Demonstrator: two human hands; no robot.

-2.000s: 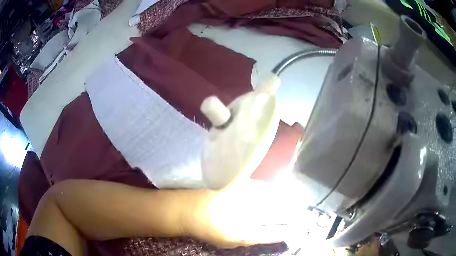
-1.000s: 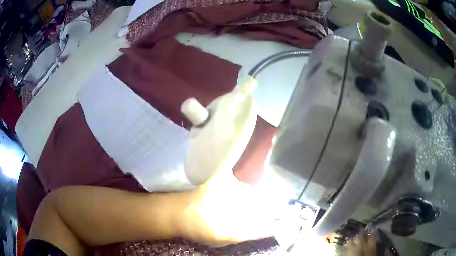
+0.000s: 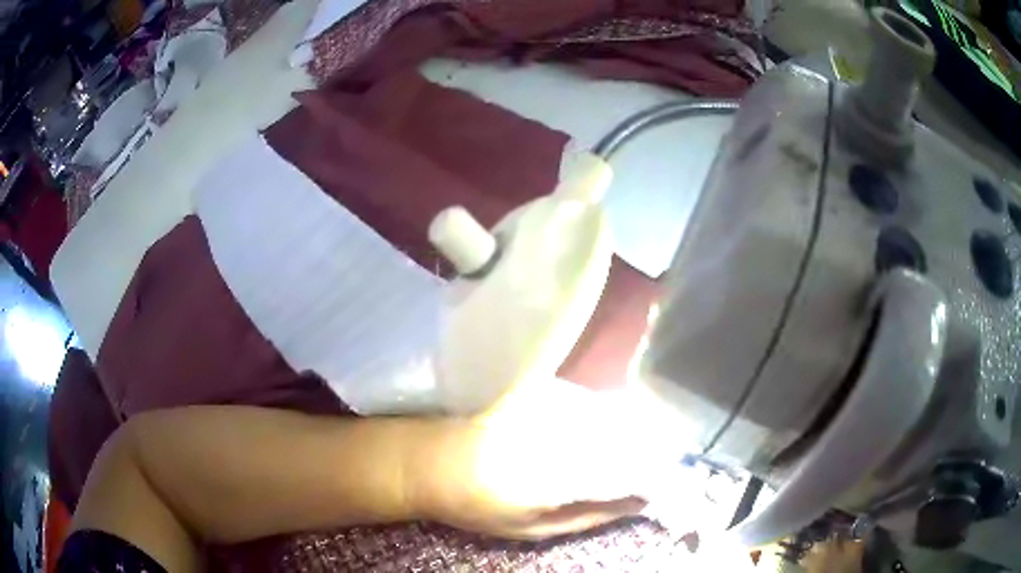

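My left hand (image 3: 560,481) lies flat near the needle area, palm down on the cloth, its fingers pointing right and partly lost in lamp glare. Flecked red and white fabric (image 3: 386,552) lies below it at the bottom edge. The maroon panel (image 3: 420,146) with a white interfacing strip (image 3: 325,274) is spread above and left of my forearm. My right hand (image 3: 834,552) shows only as a small, dim part under the machine head; its fingers are hidden. The needle and presser foot are lost in the glare.
The grey machine head (image 3: 761,269) fills the right side. The cream sewing lamp (image 3: 521,297) hangs over the cloth on its gooseneck (image 3: 661,110). More maroon and flecked pieces (image 3: 392,34) lie at the table's far side. An orange edge (image 3: 54,537) shows at lower left.
The view has shifted, then come back close to where it was. My left hand stays by the needle area; its fingers show more clearly, and more flecked fabric shows below it.
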